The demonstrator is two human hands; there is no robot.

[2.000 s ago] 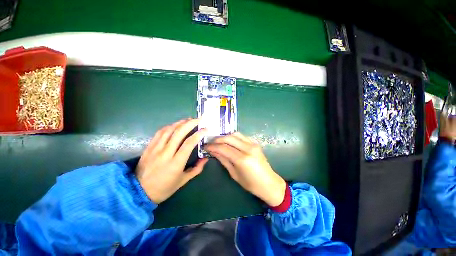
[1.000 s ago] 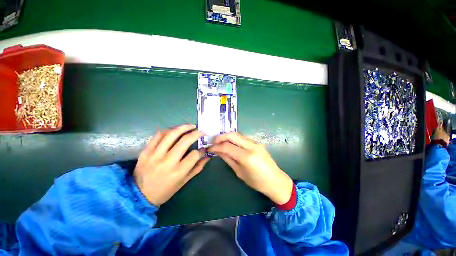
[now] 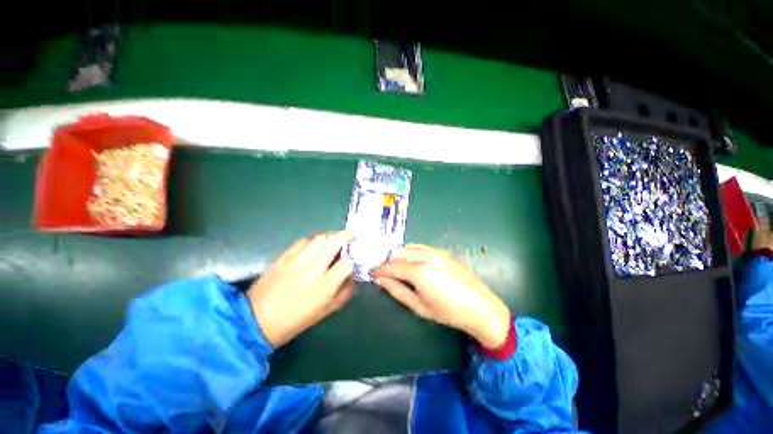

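Note:
The phone mid-frame assembly (image 3: 379, 212) lies on the dark green mat, silver-white with an orange spot and a green spot near its top, slightly tilted. My left hand (image 3: 305, 284) is at its lower left edge, with fingertips touching the frame. My right hand (image 3: 442, 288) is at its lower right corner, thumb and index finger close together on the bottom end. Whether a small part is between my fingertips cannot be seen. A red cuff is on my right wrist.
A red bin (image 3: 51, 191) with beige pieces stands left. A black parts tray (image 3: 665, 339) with heaped shiny components stands right. Phone bodies (image 3: 398, 68) lie on the green belt (image 3: 254, 68) beyond the white edge (image 3: 297, 127). A neighbour's hand (image 3: 762, 239) and second red bin (image 3: 736, 216) show far right.
The camera view has shifted, so bin, phone and belt appear lower. The phone now looks slightly tilted. My hands remain at its lower end. Phone bodies on the belt have moved right.

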